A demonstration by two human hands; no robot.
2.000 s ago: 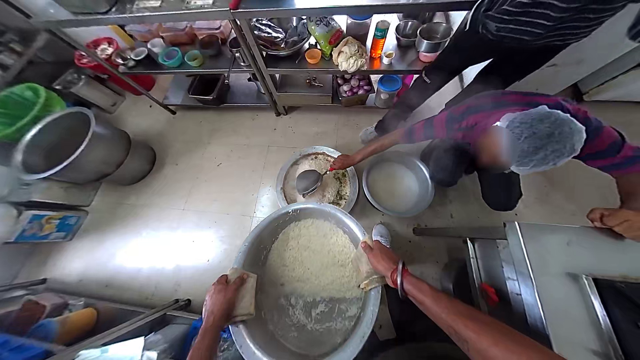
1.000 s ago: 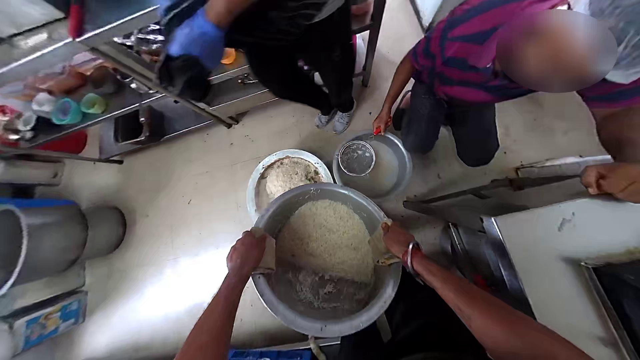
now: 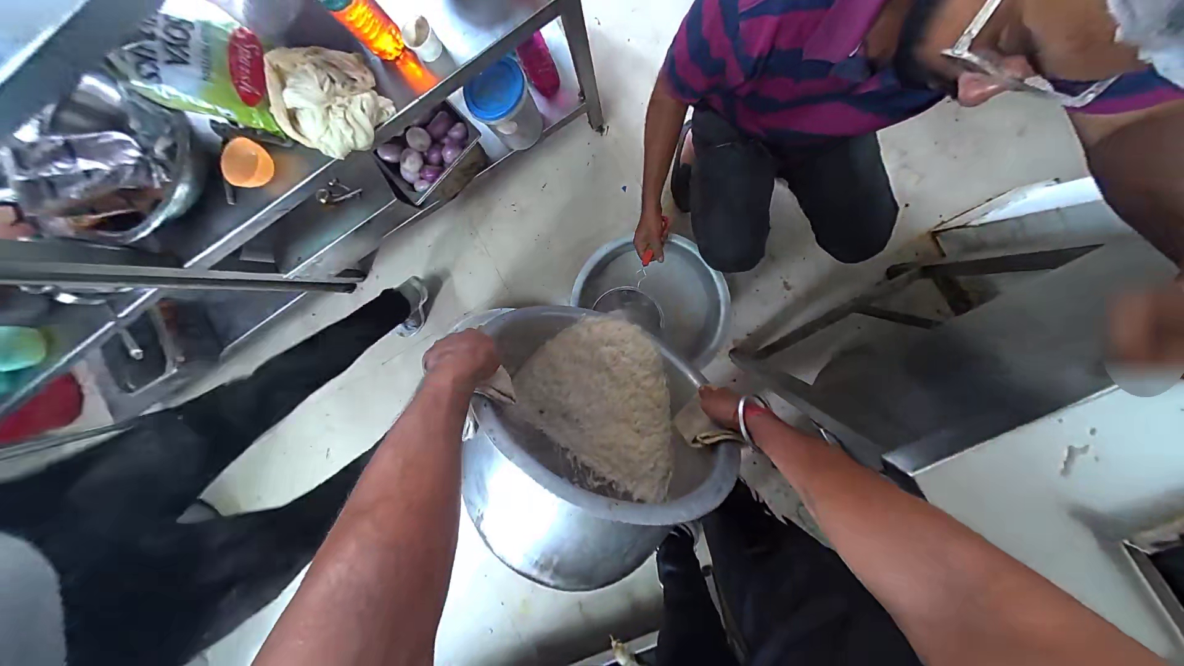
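Observation:
A large metal pot of what looks like cooked rice is tilted away from me. My left hand grips its left rim through a folded cloth. On the right rim, my right hand holds another cloth; a metal bangle is on that wrist. Beyond the pot stands a wide metal basin. A kneeling person's hand holds a round strainer or ladle inside it. The pot hides most of what lies behind its far left rim.
Upper left, a metal rack bears a tray of onions, a blue-lidded container and a cloth bundle. Another person's dark-clothed leg stretches across the floor at left. A steel counter stands at right.
The pot, held level earlier, now tips away from me, with the rice heaped toward its far side. The strainer or ladle has moved from the neighbouring round vessel into the basin. The view has shifted.

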